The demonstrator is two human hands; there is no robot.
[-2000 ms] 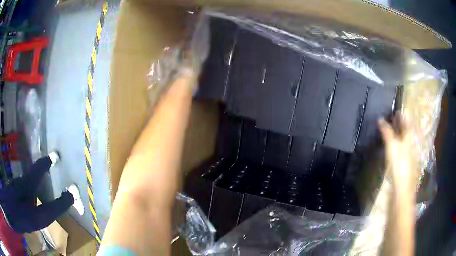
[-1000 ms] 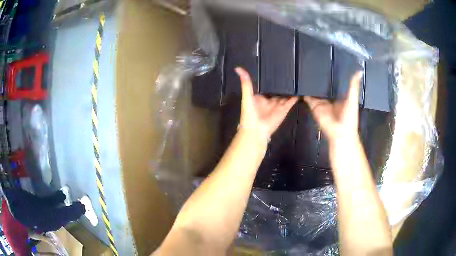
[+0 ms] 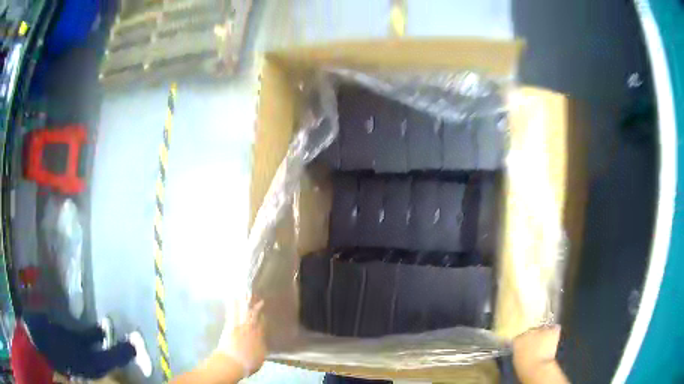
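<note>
A large brown carton [image 3: 390,52] stands open before me, lined with a clear plastic liner [image 3: 291,150] that hangs over its left, near and right rims. Inside, black retail boxes [image 3: 405,214] stand in three rows, with a gap at the left of the middle row. My left hand [image 3: 246,343] is at the near left corner, against the liner. My right hand [image 3: 535,351] is at the near right corner, partly cut off by the bottom edge. Both hands are blurred, and whether they grip the liner is unclear.
A wooden pallet [image 3: 176,37] lies beyond, at the upper left. Yellow-black floor tape [image 3: 160,210] runs left of the carton. A red stool [image 3: 56,159] and a person's dark-clothed legs [image 3: 71,345] are farther left. A blue-green table edge [image 3: 666,300] curves along the right.
My hands have left the black boxes in the far row and moved back and apart to the carton's near corners. The view has pulled back, showing the whole carton and pallet.
</note>
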